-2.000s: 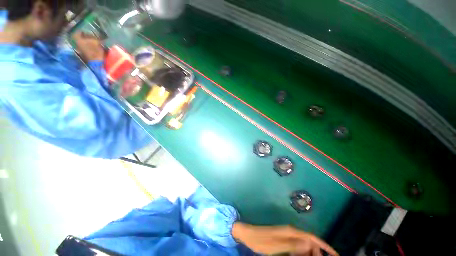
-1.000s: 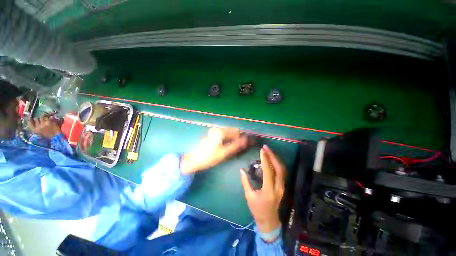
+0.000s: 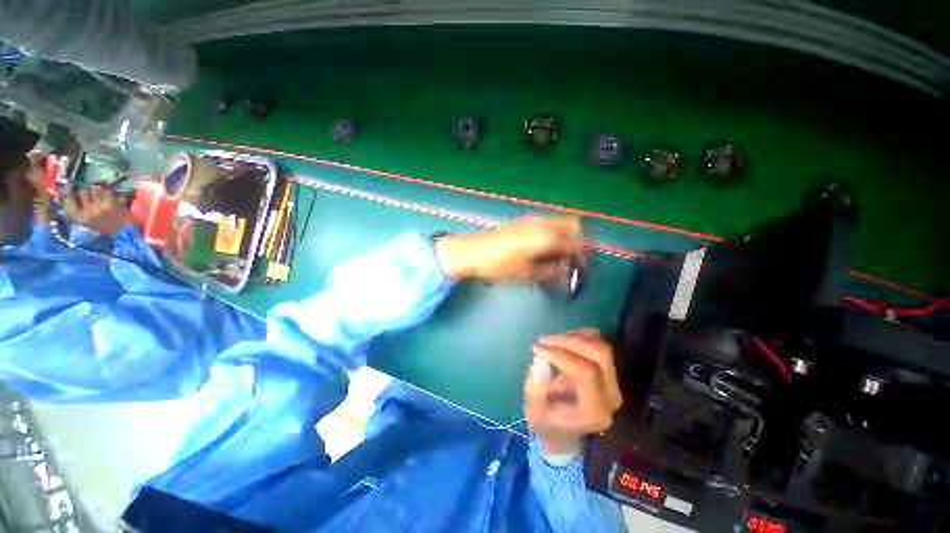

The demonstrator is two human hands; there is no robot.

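My left hand reaches in from the left over the teal mat, fingers bent down around a black watch head, partly hidden and blurred. My right hand is raised at the mat's right end, beside the black fixture, with its fingers curled. A dark patch shows among its fingers, too blurred to tell whether it is an object. The black fixture has red digits along its front edge.
Several watch heads, one of them nearby, lie on the dark green strip beyond the red line. A metal tray and thin sticks are at left. Another worker's hands are at far left. Red wires lie on the right.
The view has swung right and shows more of the fixture. My left hand has moved right with a watch head. My right hand's fingers, spread around a watch head one second ago, are now curled.
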